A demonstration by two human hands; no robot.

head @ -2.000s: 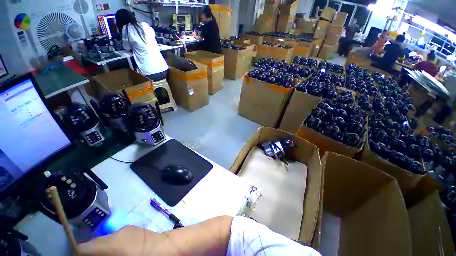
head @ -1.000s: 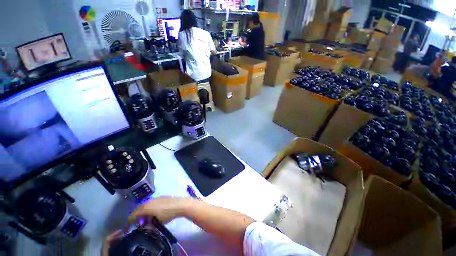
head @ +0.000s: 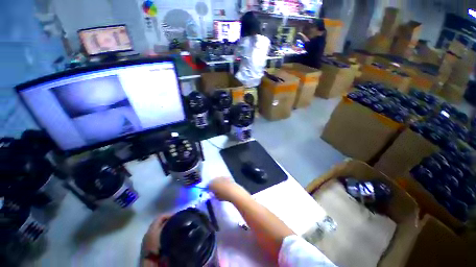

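Note:
A black PTZ dome camera (head: pixel 188 237) stands at the bottom, cut off by the frame's edge. My left hand (head: pixel 152 237) grips its left side. My right hand (head: pixel 223 189) is beyond it to the right, beside a second dome camera (head: pixel 182 159) with lit dots on its head. A thin line, perhaps a cable, shows at the fingertips of my right hand; blur hides whether they hold it. A blue glow lies on the white tabletop (head: pixel 151 180) there. A black antenna (head: pixel 211 213) stands at the near camera's right side.
A monitor (head: pixel 156 99) with a grey live view stands behind. More dome cameras (head: pixel 107 182) are at left and behind. A mouse (head: pixel 254 171) lies on its pad (head: pixel 279 180) at right. An open carton (head: pixel 399 208) holds a camera. Two people are at a far bench.
The view has turned left, showing more of the monitor. My right hand has moved off the near camera to the second one. The near camera is more in view, with my left hand on it.

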